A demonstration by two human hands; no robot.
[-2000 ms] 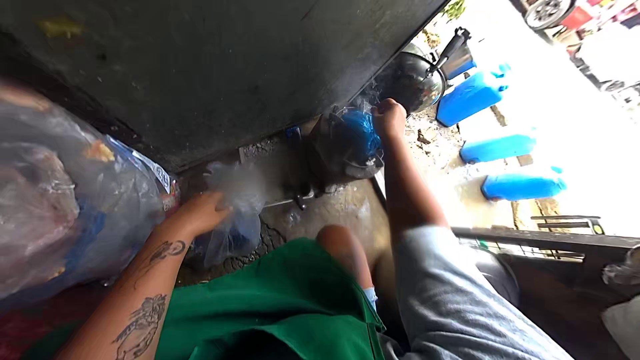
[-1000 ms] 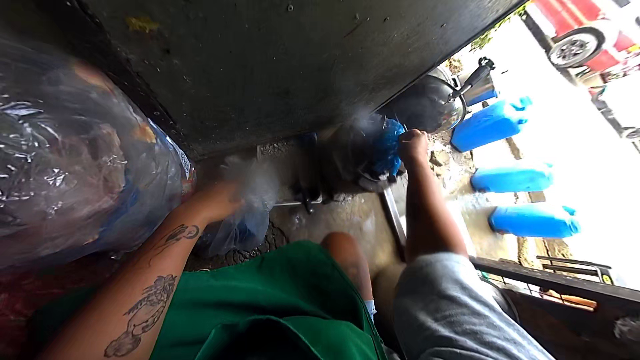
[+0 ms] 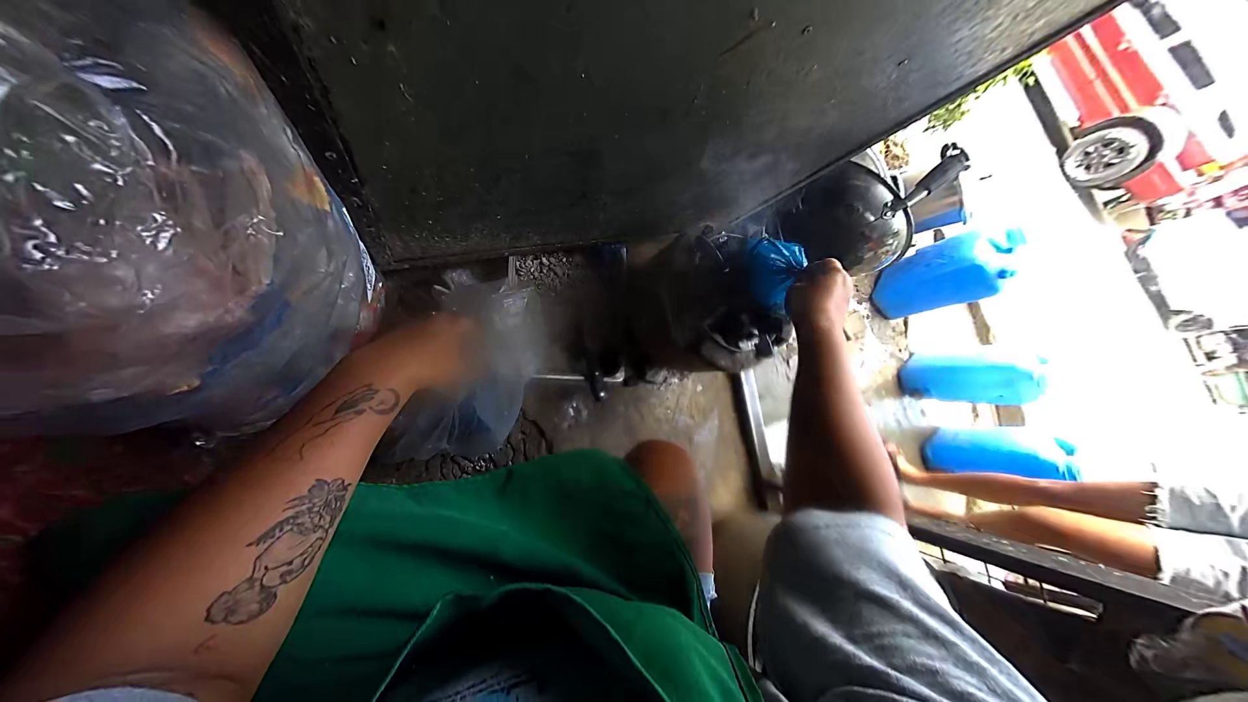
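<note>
My right hand (image 3: 821, 292) is closed on the gathered top of a blue plastic bag (image 3: 775, 268), low beside the dark metal panel. My left hand (image 3: 450, 353), blurred, is at a clear plastic bag (image 3: 502, 336); its fingers are hard to make out, so its grip cannot be told. Between the hands lie dark, blurred objects near the floor. A large clear plastic sack (image 3: 166, 244) with mixed contents bulges at the left. Over my lap hangs a green apron (image 3: 507, 556).
Beyond my right hand are a dark round pot (image 3: 843, 219) with a handle and several blue plastic jugs (image 3: 951, 271). A person's bare legs (image 3: 1053, 497) show at the right, by a dark metal rail (image 3: 1053, 565). The dark panel (image 3: 585, 117) spans the top. A red vehicle (image 3: 1121, 107) stands outside.
Another person's legs have come into view at the right, near the blue jugs. My right hand remains at the blue bag and my left hand at the clear one.
</note>
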